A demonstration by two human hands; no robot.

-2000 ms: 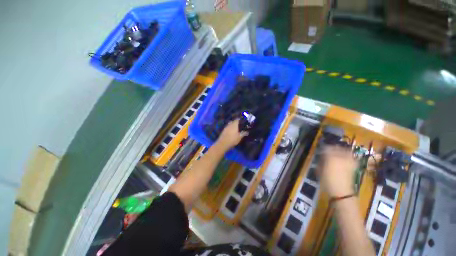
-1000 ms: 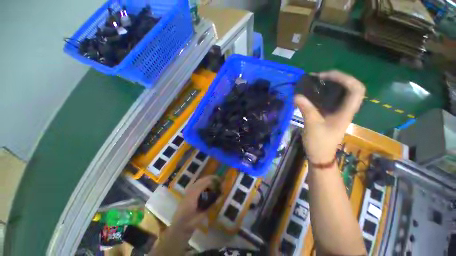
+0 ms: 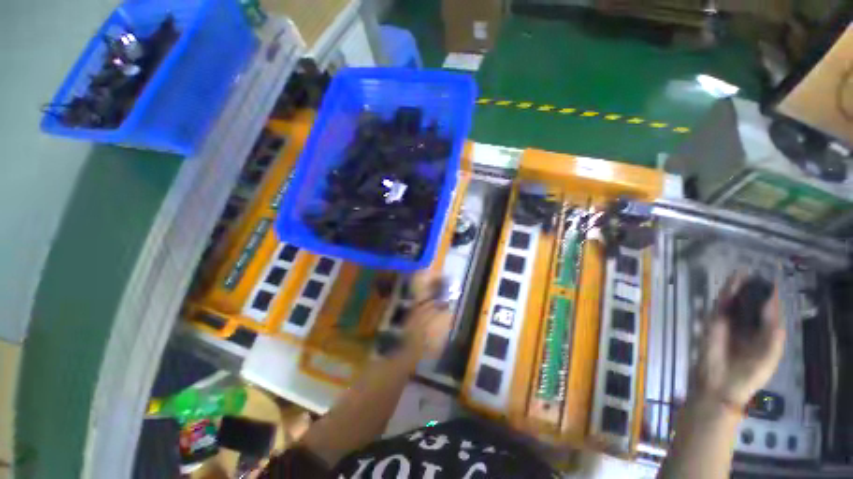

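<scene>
My right hand (image 3: 744, 360) is at the right, blurred, and holds a black adapter (image 3: 751, 304) above the metal plate. My left hand (image 3: 430, 323) is blurred just below the blue basket (image 3: 402, 86); whether it holds anything cannot be told. The basket is heaped with black adapters and rests across the trays. The orange tray (image 3: 589, 173) between my hands has two white socket rows and a green middle strip (image 3: 556, 346). Black adapters (image 3: 627, 226) sit at its far end, with leads at the strip; the nearer sockets hold no adapters.
A second blue basket (image 3: 201, 89) with adapters stands on the left ledge. More orange trays (image 3: 234, 313) lie under and left of the middle basket. A perforated metal plate (image 3: 711, 267) is at right. A green bottle (image 3: 210, 400) is at lower left; a grey machine (image 3: 715, 150) stands at upper right.
My right hand has moved from beside the basket down and right over the plate, still holding an adapter. My left hand has moved right, below the basket. The whole view has shifted.
</scene>
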